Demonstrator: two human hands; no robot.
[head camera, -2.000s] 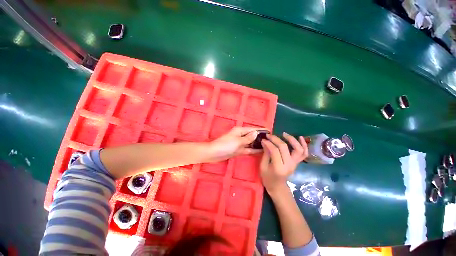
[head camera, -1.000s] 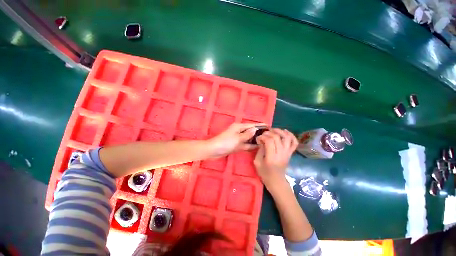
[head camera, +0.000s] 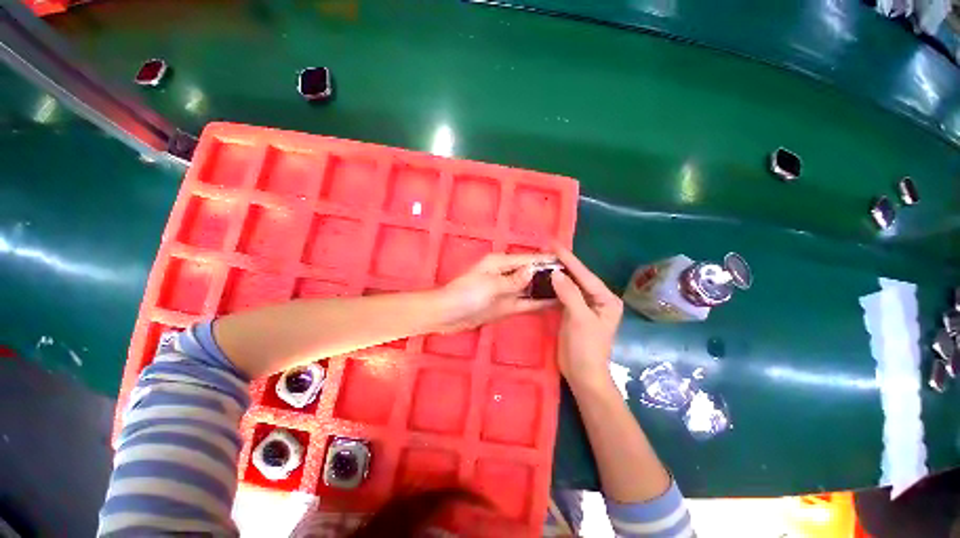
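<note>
A small dark smartwatch body (head camera: 543, 282) with a silver rim is held between my two hands over the right part of the red tray (head camera: 442, 363). My left hand (head camera: 495, 291) grips its left side with the fingertips. My right hand (head camera: 590, 321) touches its right side with thumb and fingers; whether a wipe is between them cannot be seen. Several watch bodies lie back up in the lower left pockets, such as one with a round dark sensor (head camera: 300, 385). Another is partly hidden by my left sleeve.
A translucent bottle with a metal flip top (head camera: 674, 288) stands right of the tray, with crumpled clear scraps (head camera: 667, 387) nearer me. Loose watch bodies (head camera: 315, 83) lie on the green belt (head camera: 547, 121). A white strip (head camera: 896, 384) and a dark cluster are at far right.
The loose watch bodies beyond the tray have shifted right along the belt, and another has appeared at the upper left. My right fingers have moved closer around the held watch body.
</note>
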